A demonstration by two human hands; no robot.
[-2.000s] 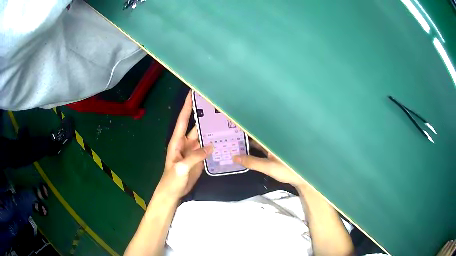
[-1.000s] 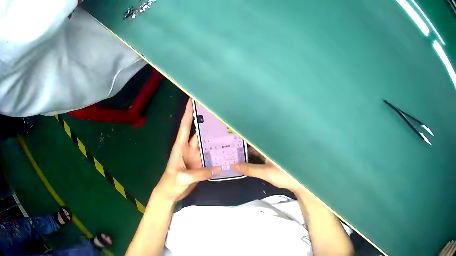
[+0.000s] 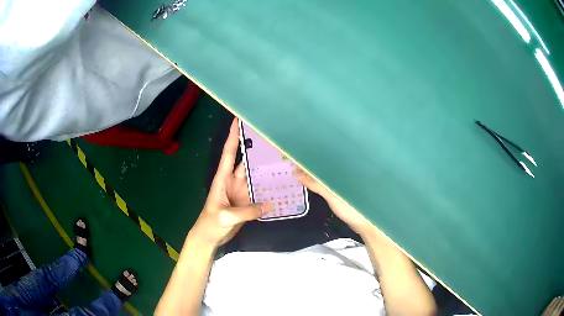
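A smartphone (image 3: pixel 275 179) with a pale edge and a lit pinkish screen is held below the bench edge. The upper right part of it is hidden by the bench. My left hand (image 3: pixel 227 200) is around its left side, with the thumb on the lower screen. My right hand (image 3: pixel 318 188) is at its right side, partly hidden by the bench edge. A finger of it touches the screen's right part; whether it grips the phone is not visible. Black tweezers with pale tips (image 3: pixel 506 147) lie on the green bench mat (image 3: pixel 346 92) at the right.
Small dark and silvery parts (image 3: pixel 169 8) lie at the bench's top left. A person in a pale garment (image 3: pixel 80 74) sits at the left, over a red stool (image 3: pixel 151 137). Another person's sandalled feet (image 3: pixel 125 282) are at the lower left. Fingers (image 3: pixel 553 308) show at the lower right corner.
My right hand has moved up along the phone's right side, away from the lower screen. The rows on the lower screen look different. The feet at the lower left have moved.
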